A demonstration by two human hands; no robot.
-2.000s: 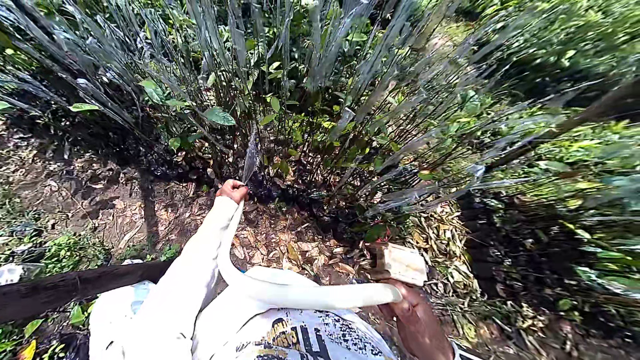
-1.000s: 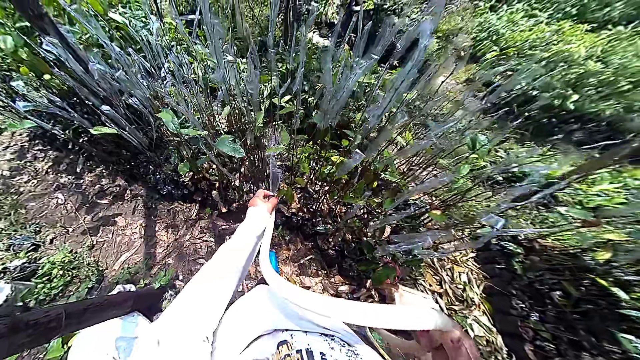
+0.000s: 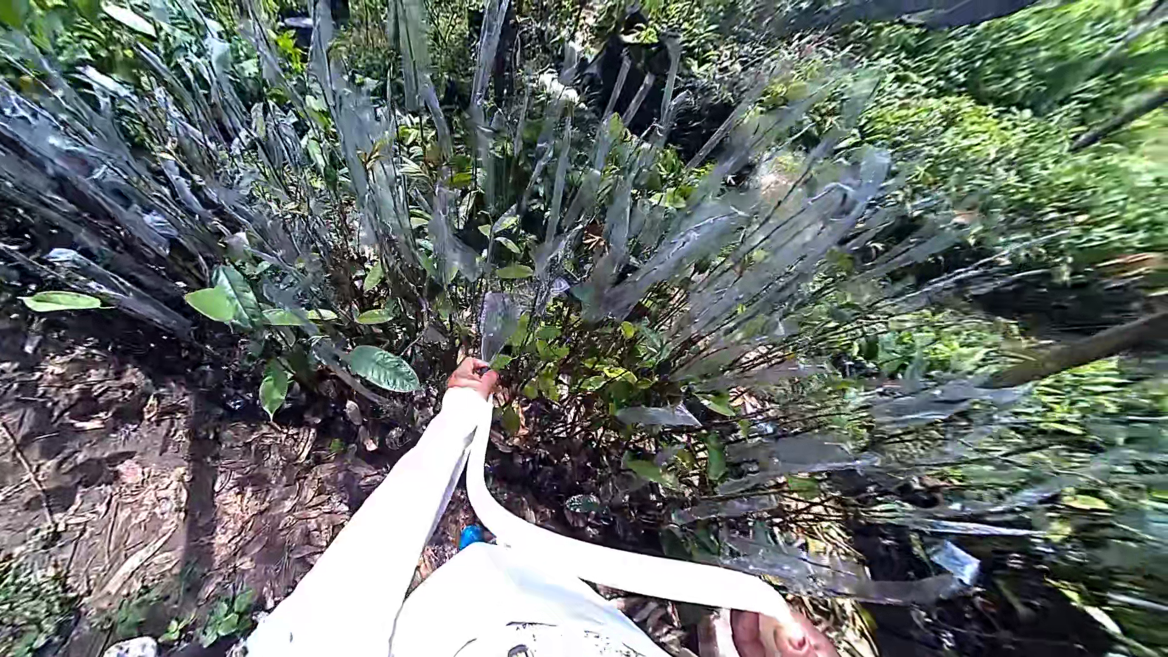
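Note:
My left hand (image 3: 473, 376) reaches forward among the seedlings, its fingers closed at the lower end of a clear plastic sleeve (image 3: 498, 324). A long white strip (image 3: 630, 564) runs from this hand, curves across my front and reaches my right hand (image 3: 780, 634) at the bottom right edge. The right fingers are curled on the strip, partly cut off by the frame. Many thin-stemmed plants with clear plastic sleeves (image 3: 712, 246) on their tops stand around my left hand.
Bare soil with dry litter (image 3: 109, 474) lies at the left. A small blue object (image 3: 471, 536) is on the ground beside my left sleeve. A branch (image 3: 1086, 351) slants in from the right, with green bushes (image 3: 1049, 146) behind it.
My left hand has moved forward and in among the stems, and the view has shifted. My right hand has gone lower, nearer the bottom edge. The white strip still spans both hands.

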